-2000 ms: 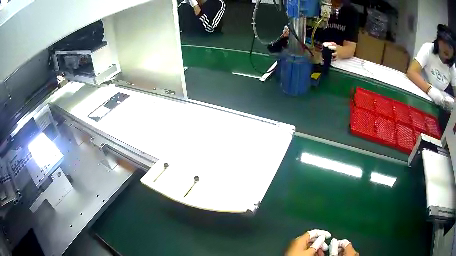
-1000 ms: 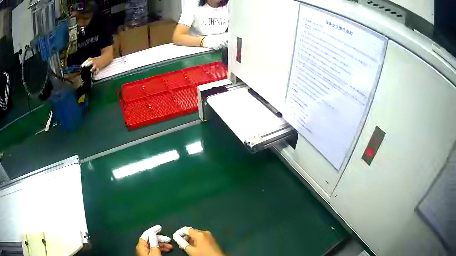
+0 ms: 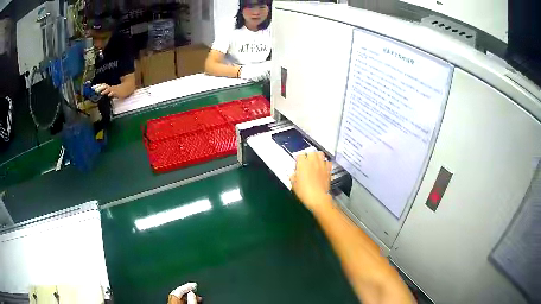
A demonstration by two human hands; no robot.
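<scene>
A dark phone housing [image 3: 290, 141] lies on the short white outfeed belt [image 3: 267, 151] that sticks out of the grey cabinet. My right hand [image 3: 312, 176] reaches over the belt at the near end of the housing. Its fingertips are at the housing's near edge, and whether they grip it cannot be told. My left hand [image 3: 184, 294] is low at the bottom edge, partly cut off, with white finger cots and curled fingers over the green mat [image 3: 237, 249]. No housing shows in it.
The grey cabinet [image 3: 308, 77] with a posted sheet stands at right. A red tray [image 3: 201, 135] lies beyond the mat's divider. The wide white belt [image 3: 53, 252] is at left. Two people sit across, beyond a blue fixture [image 3: 82, 142].
The view has swung right from the wide belt to the cabinet. A housing now shows on the short belt. My right hand has left my left hand and reached forward to it.
</scene>
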